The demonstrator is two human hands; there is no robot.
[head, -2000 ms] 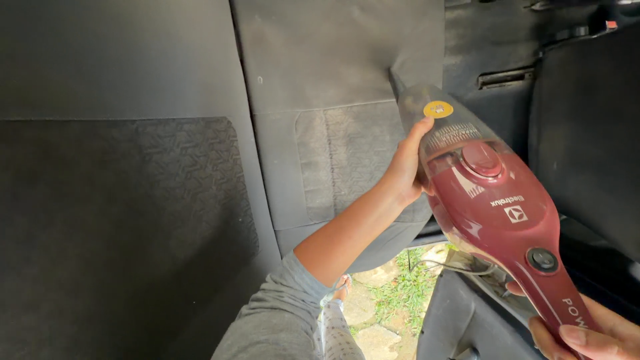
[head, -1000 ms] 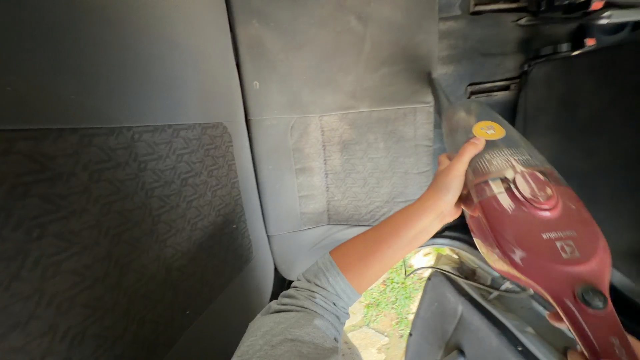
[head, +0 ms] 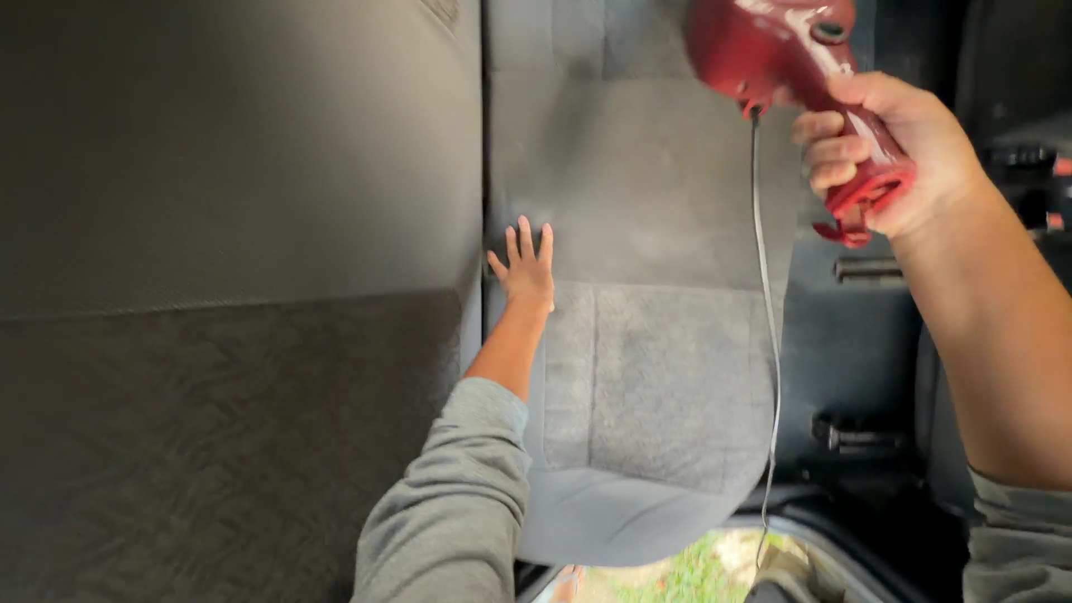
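Note:
My right hand (head: 888,151) is wrapped around the handle of a red Electrolux handheld vacuum cleaner (head: 770,50) at the upper right. The vacuum's front end lies beyond the top of the view. From its underside a thin power cord (head: 764,268) hangs down across the edge of the seat. My left hand (head: 526,268) rests with its fingers spread on the grey car seat cushion (head: 645,201), close to the seam by the backrest, and holds nothing.
The tall grey seat backrest (head: 251,167) fills the left side. Metal seat-rail parts (head: 863,437) and dark floor lie at the right. Below the cushion, an open doorway shows grass (head: 695,574) and paving outside.
The left hand has left the vacuum's clear nozzle and now lies on the cushion. The right hand has moved up with the vacuum. The view has shifted.

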